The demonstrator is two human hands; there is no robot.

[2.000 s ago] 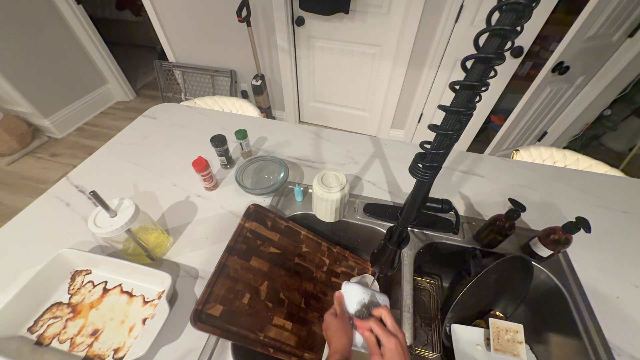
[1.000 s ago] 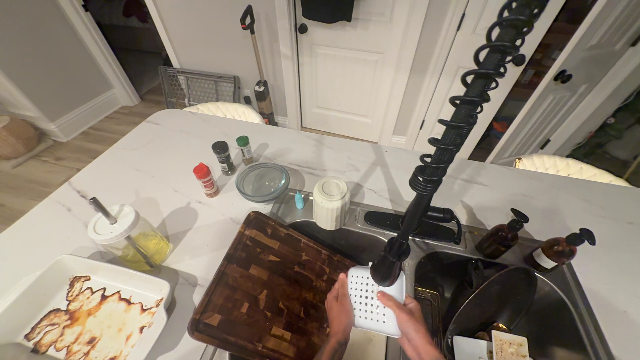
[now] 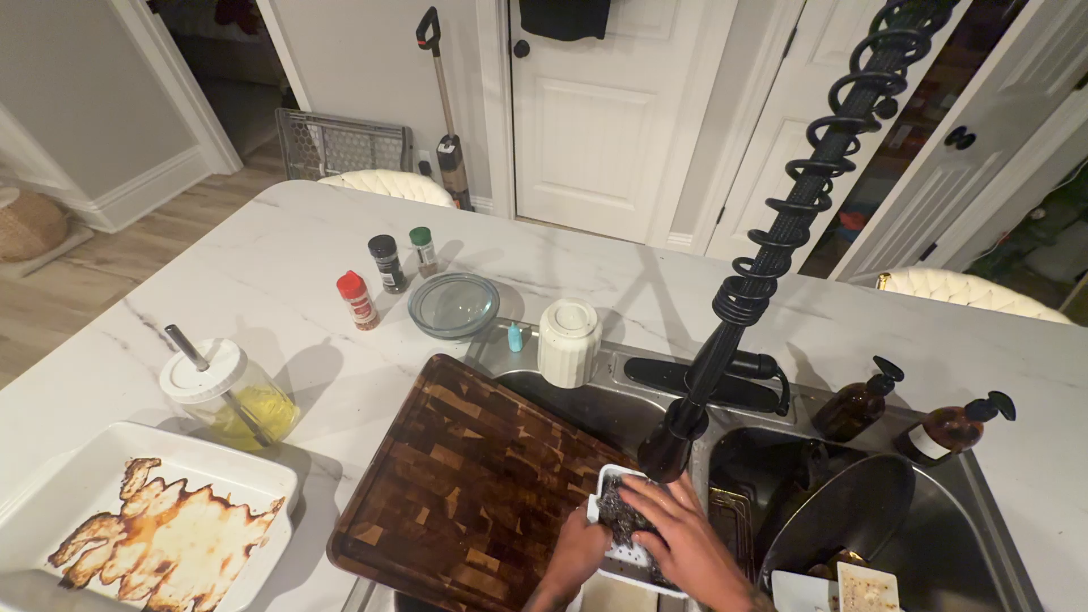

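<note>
My left hand (image 3: 580, 548) grips the near-left edge of a small white perforated tray (image 3: 626, 551) under the black faucet spray head (image 3: 673, 440). My right hand (image 3: 680, 527) presses on a dark grey mesh-like scrubber (image 3: 622, 512) inside the tray, fingers spread over it. To the left, a wooden cutting board (image 3: 476, 484) lies over the left sink basin, near my left hand. What lies beneath the tray is partly hidden; a pale surface shows there.
Right basin (image 3: 952, 527) holds a dark pan (image 3: 837, 518) and white dishes (image 3: 867, 588). Around the sink stand amber pump bottles (image 3: 854, 408), a ribbed white cup (image 3: 569, 344), a glass bowl (image 3: 453, 306), spice jars (image 3: 357, 302), a lidded oil jar (image 3: 246, 408) and a stained baking dish (image 3: 285, 501).
The tray, facing up with its holes bare one second ago, now has the scrubber in it. My right hand has moved from the tray's right edge onto the scrubber.
</note>
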